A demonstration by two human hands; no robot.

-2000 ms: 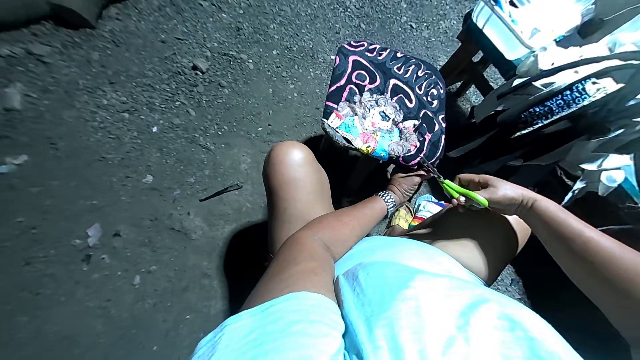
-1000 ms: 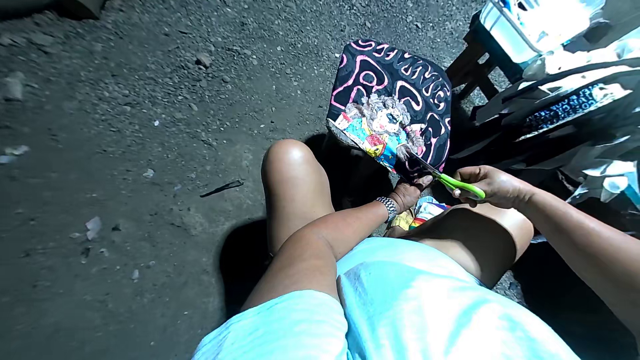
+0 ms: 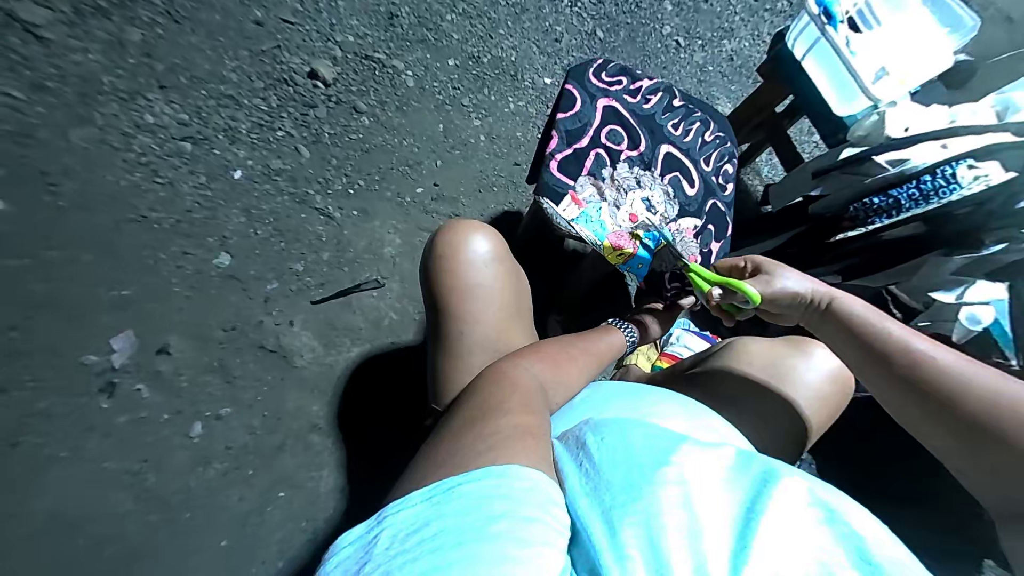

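Observation:
My right hand (image 3: 748,292) is closed on the green handles of a pair of scissors (image 3: 716,284), whose blades point up and left over the near edge of a stool. My left hand (image 3: 660,320), with a metal-banded watch (image 3: 623,336) at the wrist, is just below the blades; its fingers are in shadow, so I cannot tell what it holds. The black stool seat (image 3: 688,124) has pink painted lines. Crumpled pale scraps (image 3: 640,192) and a colourful printed piece (image 3: 624,244) lie at its near edge. More colourful printed material (image 3: 680,344) is between my thighs.
A white plastic container (image 3: 872,56) stands on a dark wooden stool (image 3: 772,88) at the upper right. Dark and white sheet-like material (image 3: 912,192) is piled at the right. A thin dark strip (image 3: 348,291) and small litter (image 3: 123,348) lie on the gritty ground to the left.
The scissors have swung from beside my left hand to over the stool's near edge. The scraps on the seat have shifted a little.

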